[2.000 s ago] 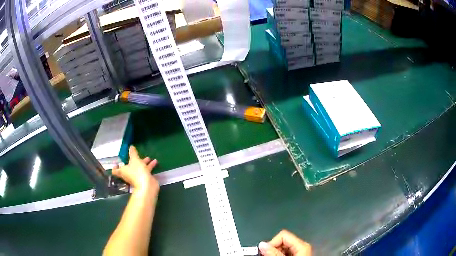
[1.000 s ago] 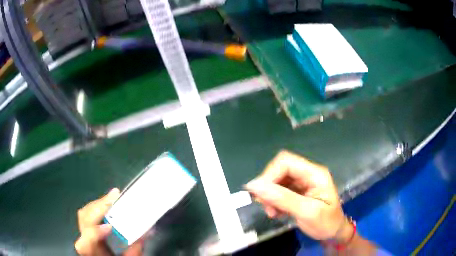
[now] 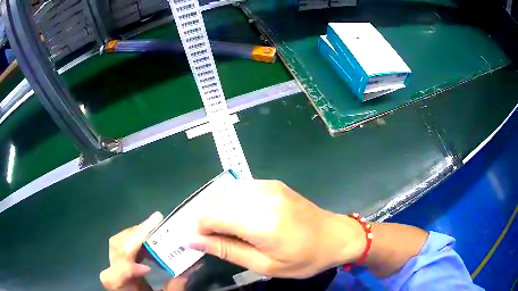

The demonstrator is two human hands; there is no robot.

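Note:
A product box (image 3: 164, 238) with a printed white face and teal edges is held tilted in my left hand (image 3: 128, 253) at the lower left. My right hand (image 3: 278, 230) reaches over the box, covering much of its face, with its fingertips against it beside a small black barcode. Whether a label is under those fingertips is hidden. The white label strip (image 3: 203, 68) hangs down across the bench, and its lower part passes behind my right hand. A white tape piece (image 3: 199, 131) lies crosswise under the strip at the rail.
A small pile of product boxes (image 3: 369, 54) sits on the raised green mat (image 3: 443, 62). A dark bar with orange ends (image 3: 187, 46) lies across the green belt (image 3: 136, 85). A metal upright (image 3: 51, 85) stands at the left. More stacked boxes (image 3: 62, 23) show at the back.
My left hand has taken the box from the belt and brought it over the bench. My right hand has moved from the strip's lower part, left onto the box. The view has tilted down.

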